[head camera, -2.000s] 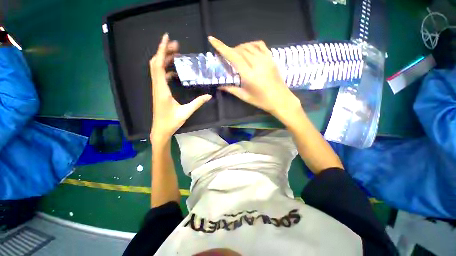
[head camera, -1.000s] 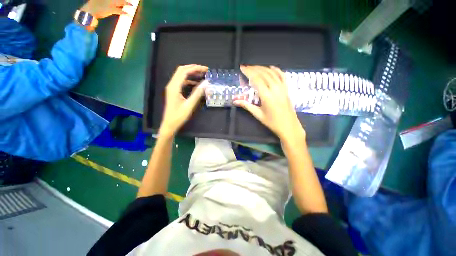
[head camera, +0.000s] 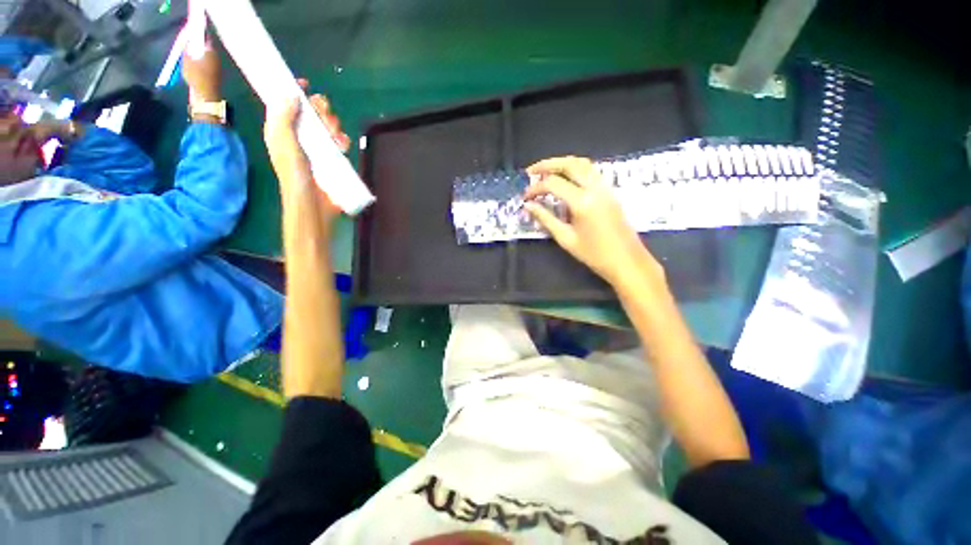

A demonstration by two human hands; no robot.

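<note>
My left hand (head camera: 298, 133) is raised at the left of the tray and holds a long white light bar (head camera: 279, 91), which slants from the top edge down to the right. My right hand (head camera: 575, 213) rests on the shiny carrier strip (head camera: 724, 192), with its fingers bent near the strip's left part. Whether the fingers pinch a small piece cannot be told. The strip lies across the black tray (head camera: 426, 271) and past its right rim.
A second clear strip (head camera: 809, 309) lies at the right, partly under the first. A grey metal bracket (head camera: 772, 48) stands at the far side. A white bar (head camera: 926, 247) lies far right. A person in a blue smock (head camera: 138, 256) sits at the left.
My left hand has left the strip, moved up and left, and taken hold of the white bar. My right hand stays on the strip. The view has shifted.
</note>
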